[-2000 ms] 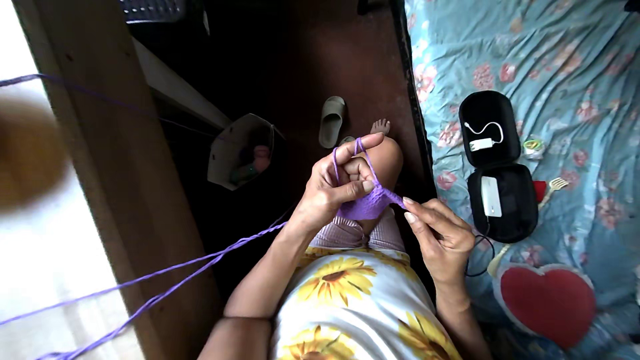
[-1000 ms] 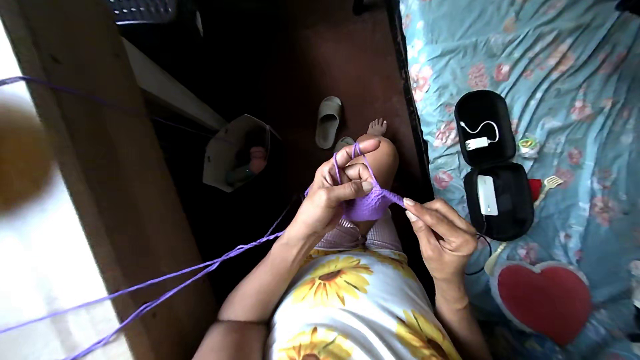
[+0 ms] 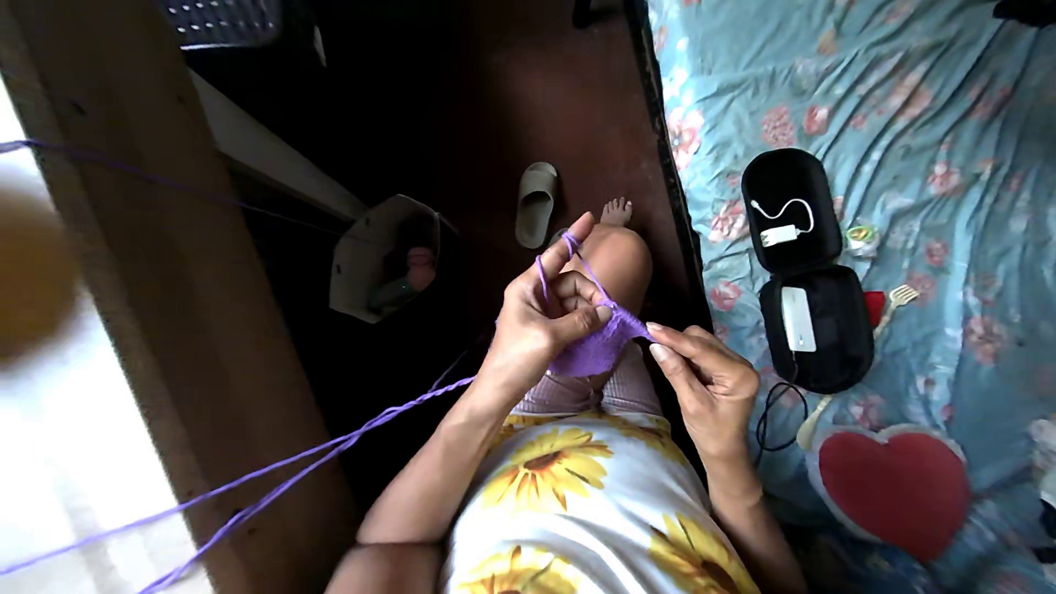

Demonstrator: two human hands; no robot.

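A small piece of purple yarn fabric [image 3: 590, 353] hangs between my hands, above my lap. My left hand [image 3: 549, 309] pinches its upper edge between thumb and a finger, with purple yarn [image 3: 404, 406] looped over the raised index finger. More strands run from the left side of the view toward my left wrist. My right hand [image 3: 701, 367] grips the right corner of the fabric at its fingertips. Whether a hook or needle is in that hand cannot be told.
On the floral-sheeted bed [image 3: 726, 272] at right lie an open black case [image 3: 817, 330] holding white devices, a fork-shaped utensil [image 3: 901, 295] and a red heart-shaped item [image 3: 895, 487]. A slipper [image 3: 536, 205] is on the floor; a pale bin [image 3: 351, 285] stands left, near a wooden beam [image 3: 157, 272].
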